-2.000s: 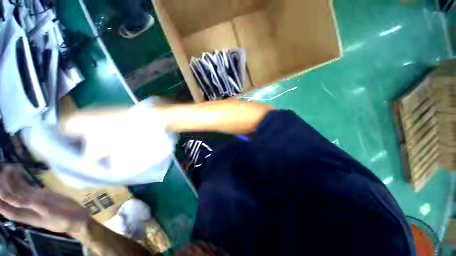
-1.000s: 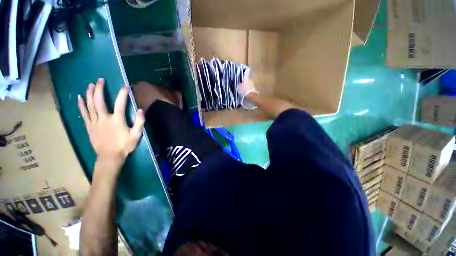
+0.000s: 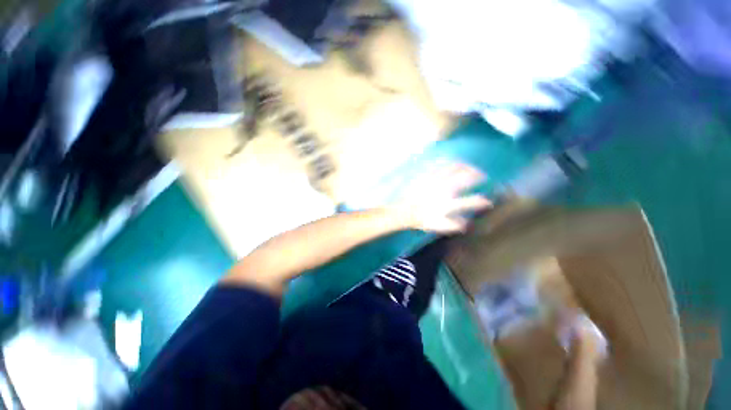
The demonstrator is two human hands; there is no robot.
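Note:
The view is blurred. An open brown carton (image 3: pixel 621 264) is at the lower right, with bagged panels (image 3: pixel 509 304) standing in a row at its left side. My right hand (image 3: pixel 583 335), with white glove material on it, is inside the carton just right of the panels; whether it touches or holds one is too blurred to tell. My left hand (image 3: pixel 445 200) is bare, overexposed, with fingers spread and nothing seen in it, at the bench edge near the carton.
A cardboard sheet (image 3: pixel 272 184) with dark symbols lies on the green bench. Dark panels with pale frames (image 3: pixel 276 38) are at its far side. A white pile (image 3: pixel 513 48) is at the far right, beside purple clothing (image 3: pixel 701 32). A white heap (image 3: pixel 60 368) is at lower left.
The view has swung left, so the carton now shows at lower right and more bench shows. My right hand remains in the carton. My left arm reaches across toward the carton side.

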